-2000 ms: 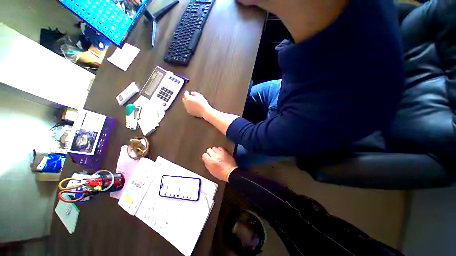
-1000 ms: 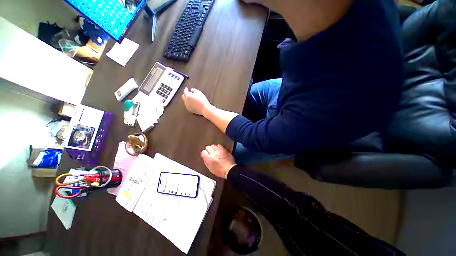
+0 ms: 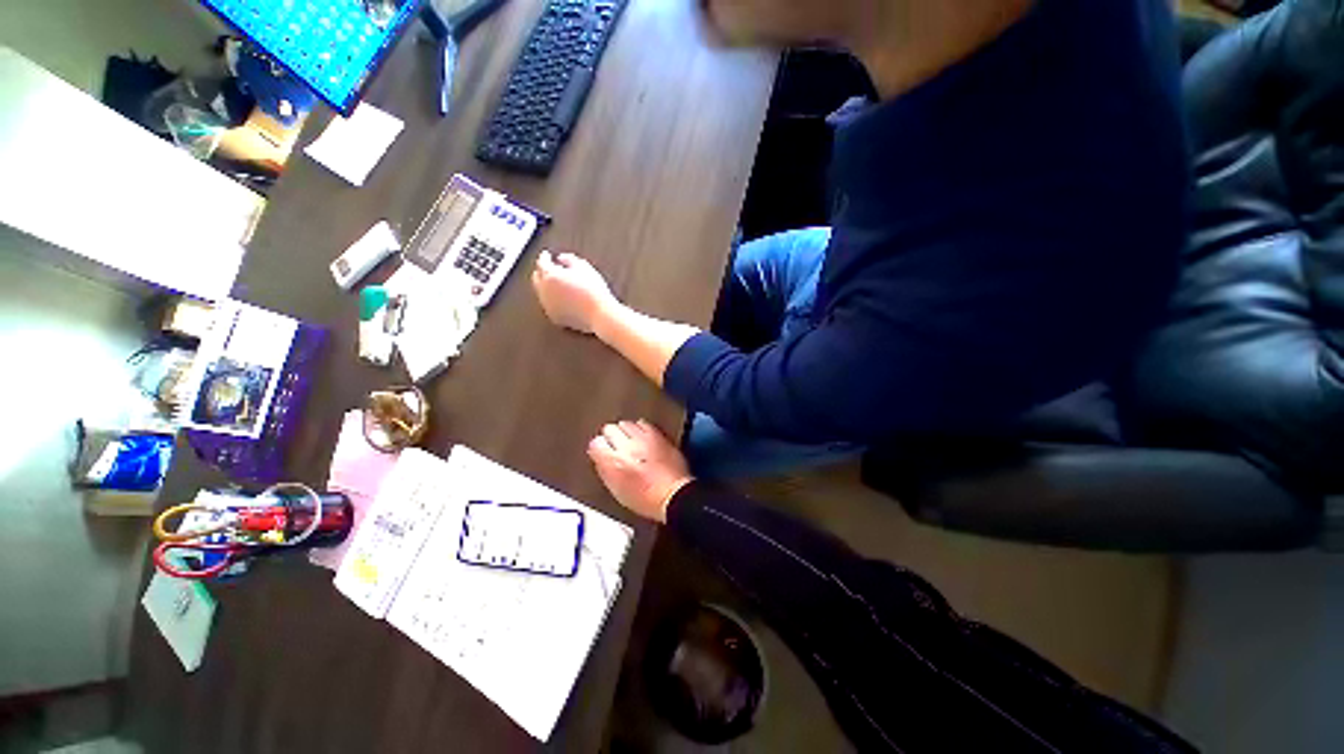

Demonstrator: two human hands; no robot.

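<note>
My right hand [image 3: 638, 469] rests at the desk edge, in a black sleeve that comes in from the lower right. Its fingers are a little bent and it holds nothing. Left of it, white printed and handwritten sheets [image 3: 501, 648] lie on the desk, with a smartphone [image 3: 519, 538] on top, its screen lit pale. A pink sheet [image 3: 351, 469] shows under the white papers. My left hand is not in view.
A seated person's hand [image 3: 572, 292] rests beside a calculator [image 3: 472, 243]. Keyboard [image 3: 546, 89] and monitor [image 3: 317, 37] stand beyond. A pen cup [image 3: 322, 519], purple box [image 3: 258, 390] and shiny brown dish [image 3: 397, 418] are left. A bin [image 3: 709, 675] stands below; a black chair [image 3: 1106, 494] is right.
The view has shifted slightly, so the desk things sit a little further left and up. The seated person's head has come lower into the picture. My right hand stays at the edge.
</note>
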